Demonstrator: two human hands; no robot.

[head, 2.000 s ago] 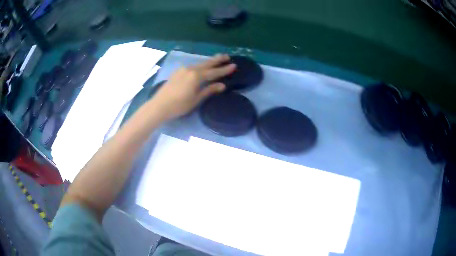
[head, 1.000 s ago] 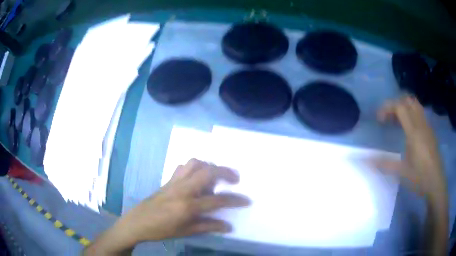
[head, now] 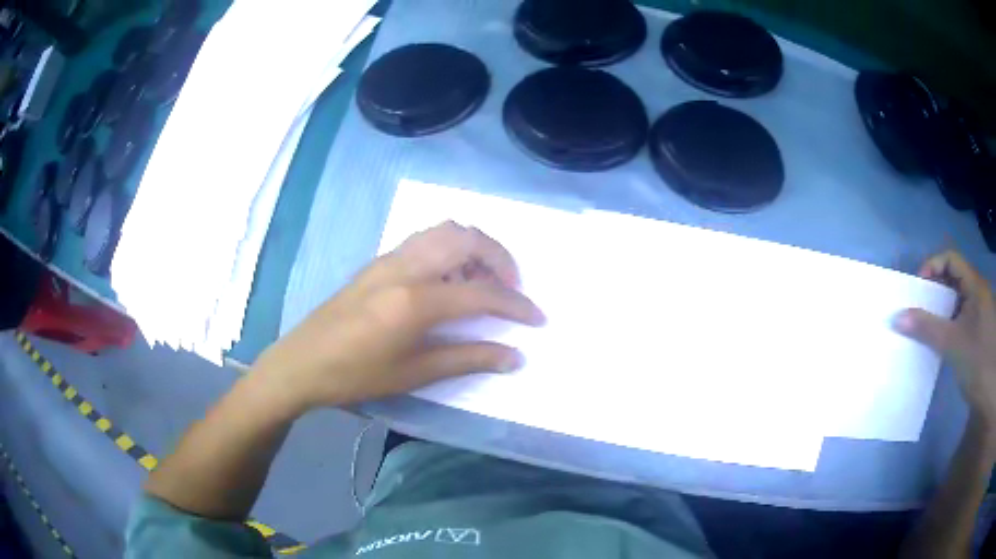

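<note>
White sheets (head: 677, 328) lie in an offset stack in front of me. My left hand (head: 426, 317) rests over their left part, fingers apart, with nothing seen in it. My right hand (head: 961, 317) pinches the right end of the top white sheet between thumb and fingers; that corner looks slightly raised. Several round black parts lie loose behind the sheets, such as the one at the left (head: 424, 90) and the one nearest the sheets (head: 716, 156). No adhesive piece can be made out on the bright sheets.
A spare sheet stack (head: 208, 186) lies fanned at left, with smaller dark parts (head: 104, 224) beyond it. Waiting black parts (head: 898, 122) overlap at upper right. The ribbed mat (head: 339, 207) lies underneath. A red item (head: 76, 319) and hazard tape are at lower left.
My left hand has moved from the black parts to the sheets. My right hand has come into view and taken the right end of the top sheet, which now reaches further right.
</note>
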